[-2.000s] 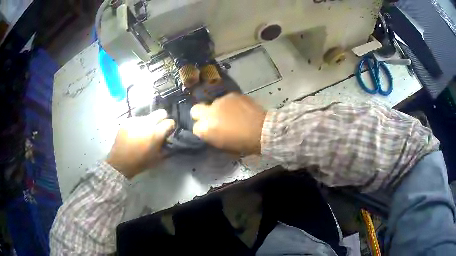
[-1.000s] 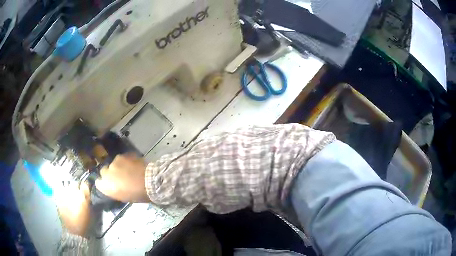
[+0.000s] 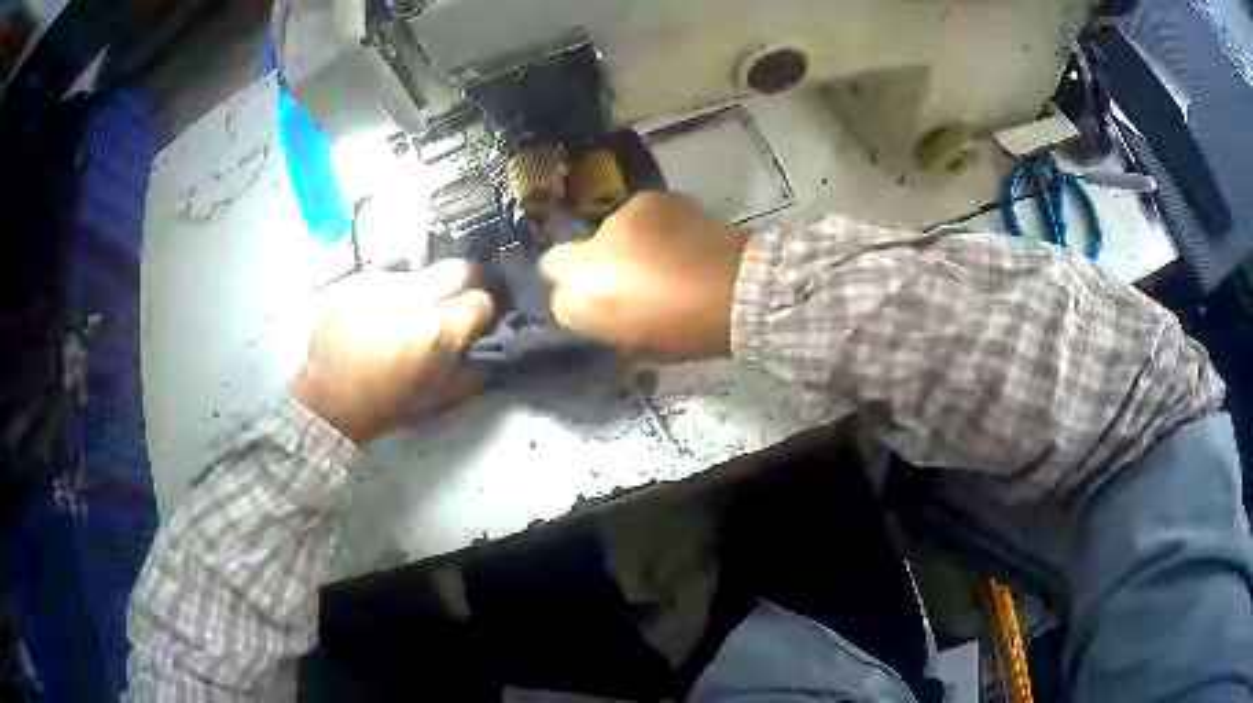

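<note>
A dark grey garment piece [image 3: 522,341] lies bunched on the white machine table below the presser foot and needle area [image 3: 467,186], which is brightly lit. My left hand [image 3: 392,343] grips the cloth at its left side, close below the foot. My right hand [image 3: 653,279] grips the cloth at its right side, just below two ribbed brass rollers [image 3: 565,179]. The fingertips of both hands are close together and slightly blurred. The cloth under my fingers is partly hidden.
The cream sewing machine [image 3: 660,48] spans the top. A blue plastic piece [image 3: 313,172] hangs left of the needle. Blue-handled scissors [image 3: 1051,206] lie at the right, partly behind my right sleeve. The table's chipped front edge [image 3: 591,505] runs above dark cloth on my lap.
The view swung right and then back left. Compared with two seconds ago, the hands and cloth sit slightly higher in the picture. Both hands remain on the cloth at the foot.
</note>
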